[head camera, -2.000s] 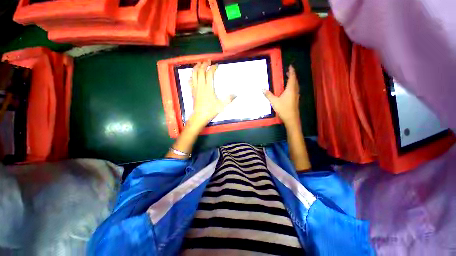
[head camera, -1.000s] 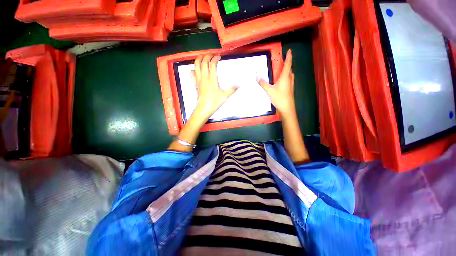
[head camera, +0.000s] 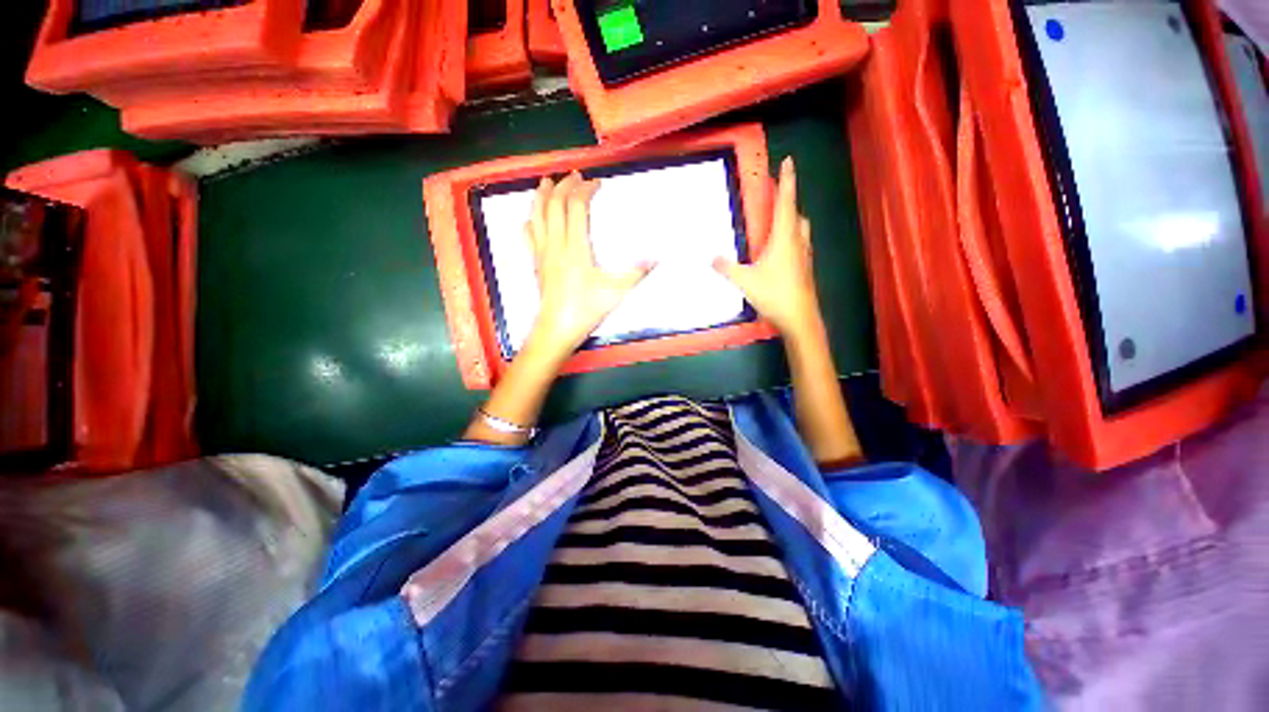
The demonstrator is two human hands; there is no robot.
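A tablet (head camera: 675, 230) with a black border and a plain bright white screen sits in a red-orange foam tray (head camera: 457, 285) on the dark green bench in front of me. My left hand (head camera: 568, 278) is over the left half of the screen, fingers spread and pointing away, thumb out to the right. My right hand (head camera: 782, 276) is at the right edge, fingers up along the foam, thumb reaching over the screen's right side. Neither hand grips anything. Whether the fingertips touch the glass I cannot tell.
Foam trays (head camera: 278, 63) are stacked at the back left. A tablet with a green patch (head camera: 696, 31) lies behind mine. Upright trays (head camera: 926, 237) and a tablet with a pale dotted screen (head camera: 1148, 195) stand right; more trays (head camera: 132, 306) stand left. Neighbours' sleeves (head camera: 139, 556) show on both sides.
The neighbour's purple sleeve at the upper right has withdrawn, uncovering the pale-screened tablet. My right thumb has moved over the screen's right edge, inward and slightly back. The tablet stays in place.
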